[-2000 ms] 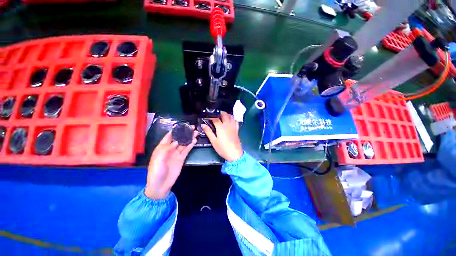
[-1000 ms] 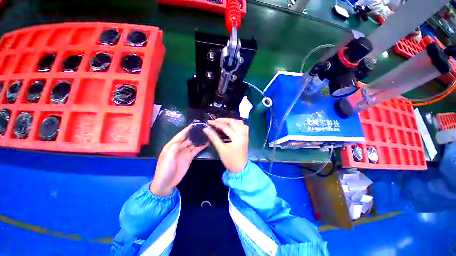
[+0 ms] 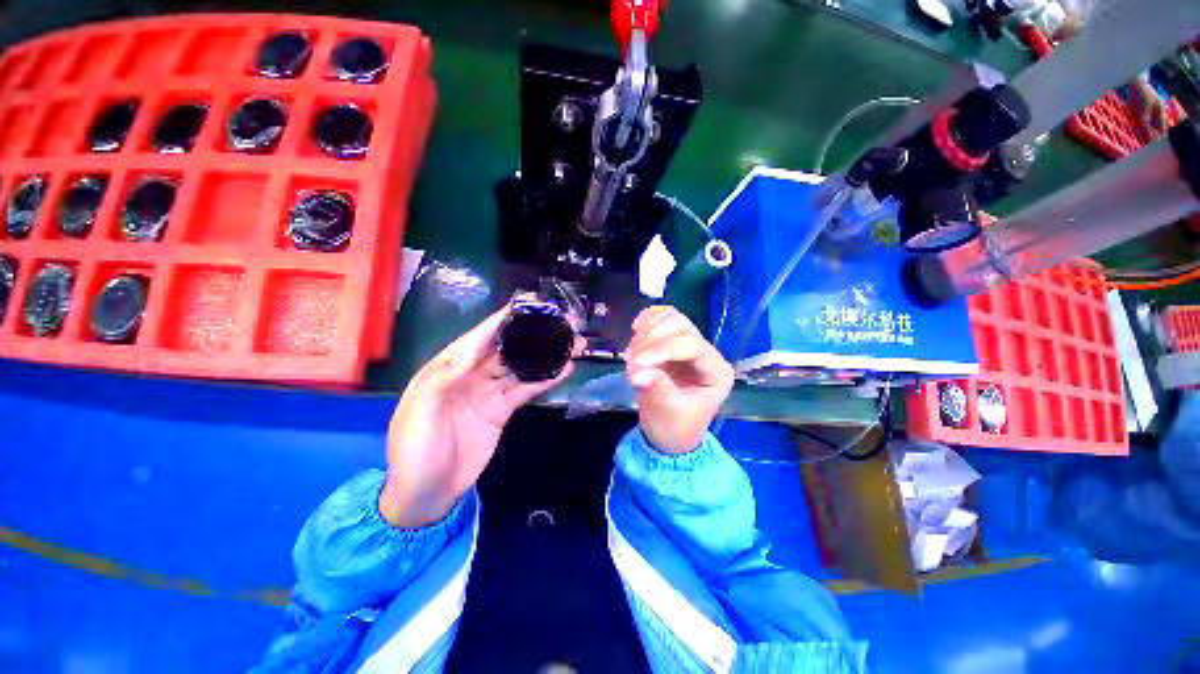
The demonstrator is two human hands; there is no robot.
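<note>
My left hand (image 3: 451, 419) holds a round black glossy watch unit (image 3: 536, 341) by its rim, in front of the toggle clamp press (image 3: 608, 158). My right hand (image 3: 680, 378) is to the right of the unit, with thumb and fingertips pinched together. A faint clear film (image 3: 603, 391) shows between the hands and meets the right fingertips. The clamp's red handle (image 3: 637, 16) stands upright at the top edge. The fixture nest is partly hidden behind the unit and left fingers.
A red tray (image 3: 375, 283) with several black discs lies at left. A blue box (image 3: 842, 283) stands right of the clamp, with an air regulator (image 3: 950, 165) above it. Another red tray (image 3: 1040, 356) lies beyond. A white scrap (image 3: 655, 266) lies beside the clamp. A waste carton (image 3: 869, 507) is below the bench.
My right hand has moved off the unit to the right. My left hand still holds the unit, its dark face now showing more fully. The bench scene has shifted upward in view.
</note>
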